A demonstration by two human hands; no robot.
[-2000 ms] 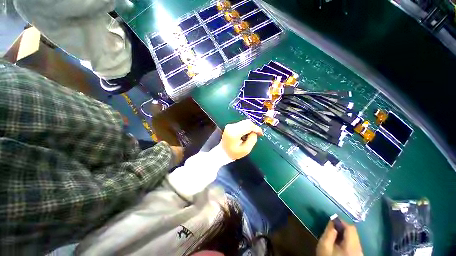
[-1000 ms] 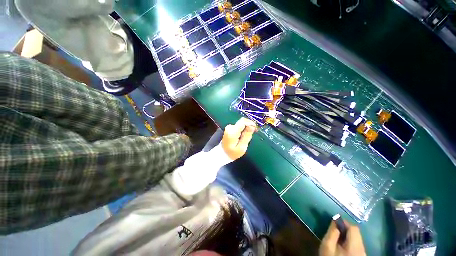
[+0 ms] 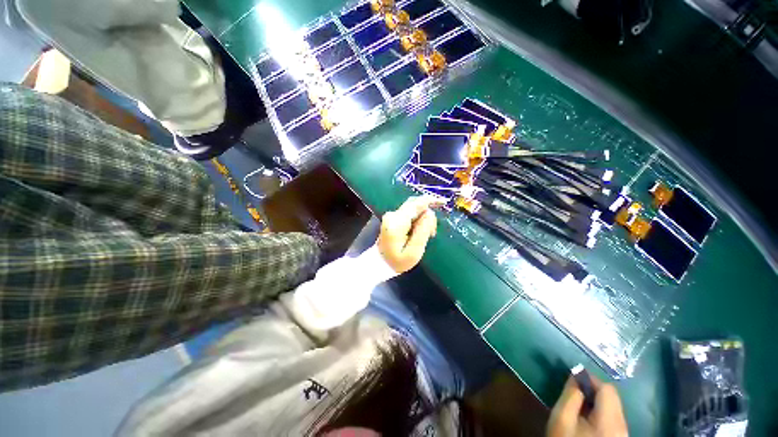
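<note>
A fanned pile of cabled display modules (image 3: 444, 150) lies on the clear tray, dark screens at left, amber tails between, black cables (image 3: 546, 192) spreading right. My left hand (image 3: 409, 235) is at the pile's near left corner, fingers bent and fingertips close to the lowest screens; whether it holds anything cannot be told. My right hand (image 3: 589, 411), cut off by the bottom edge, pinches a black flex cable (image 3: 584, 383) with its pale end up. Two display modules (image 3: 667, 249) with amber tails lie at the tray's far right end.
A full blister tray (image 3: 367, 60) of screens stands at upper left on the green bench (image 3: 503, 311). A bag of cables (image 3: 710, 388) lies at lower right. A person in a plaid garment (image 3: 145, 256) and another in pale clothing (image 3: 128, 64) are at left. An open brown box (image 3: 316, 209) sits below the bench edge.
My left hand has turned slightly, its fingertips now nearer the pile's lower corner. My right hand has barely moved, still with the cable. The plaid-clothed person has shifted.
</note>
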